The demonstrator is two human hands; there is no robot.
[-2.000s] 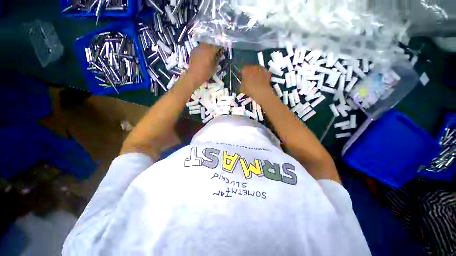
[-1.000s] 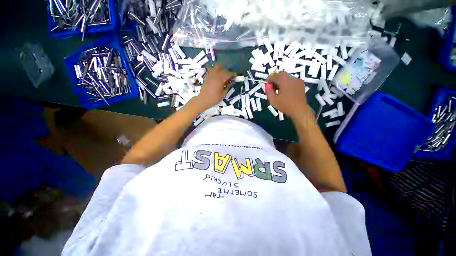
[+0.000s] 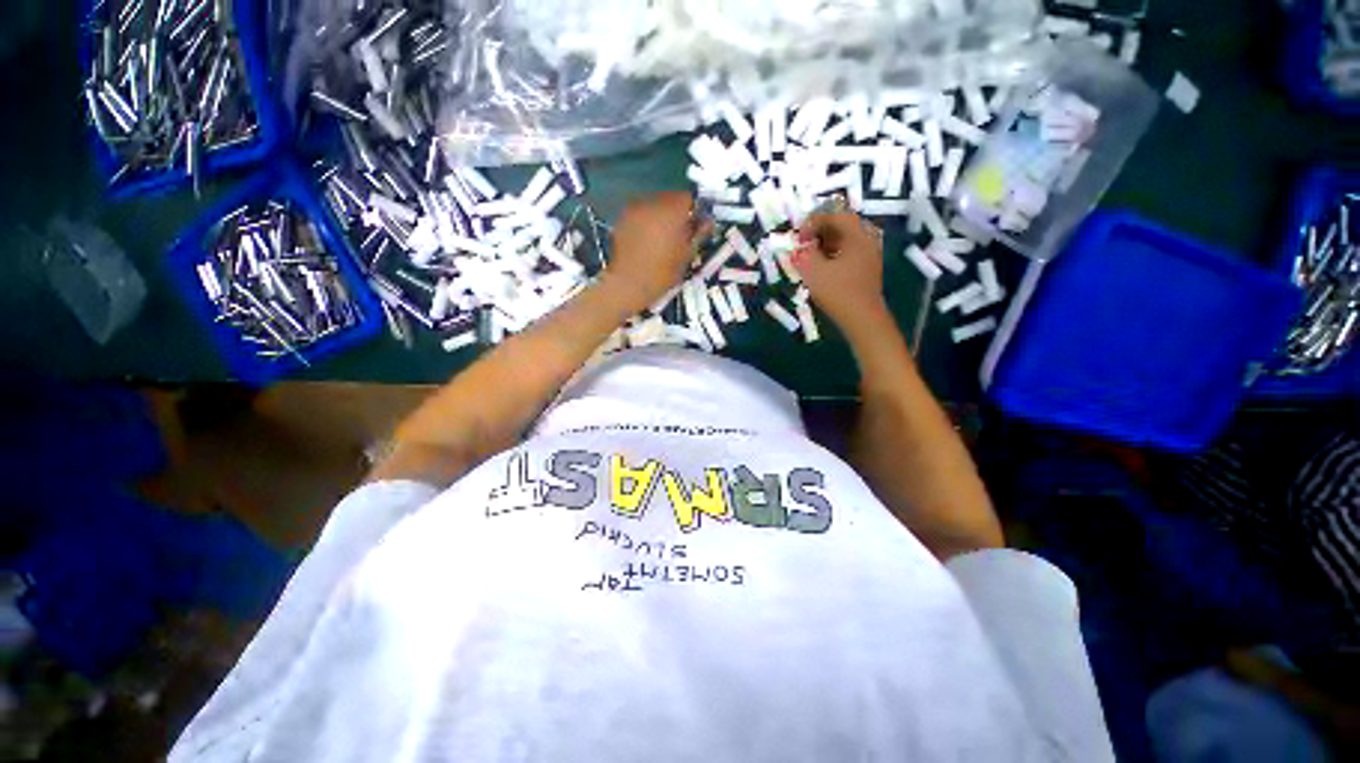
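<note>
My left hand is over the dark green bench, between two spreads of white sleeves, with its fingers bent together; a small part may be at the fingertips, too small to tell. My right hand is just to its right with thumb and finger pinched near a white sleeve; a red-pink cover shows on one digit. Whether it grips the sleeve is unclear. Loose white sleeves lie behind and beside my right hand. More white sleeves lie left of my left hand, mixed with metal tubes.
Blue trays of metallic pieces stand at far left and far right. A clear poly bag lies behind the piles. A clear plastic box and a plain blue tray are at right. A small clear container is far left.
The view has shifted and turned a little. My hands were close together at the fingertips one second ago; now they are farther apart.
</note>
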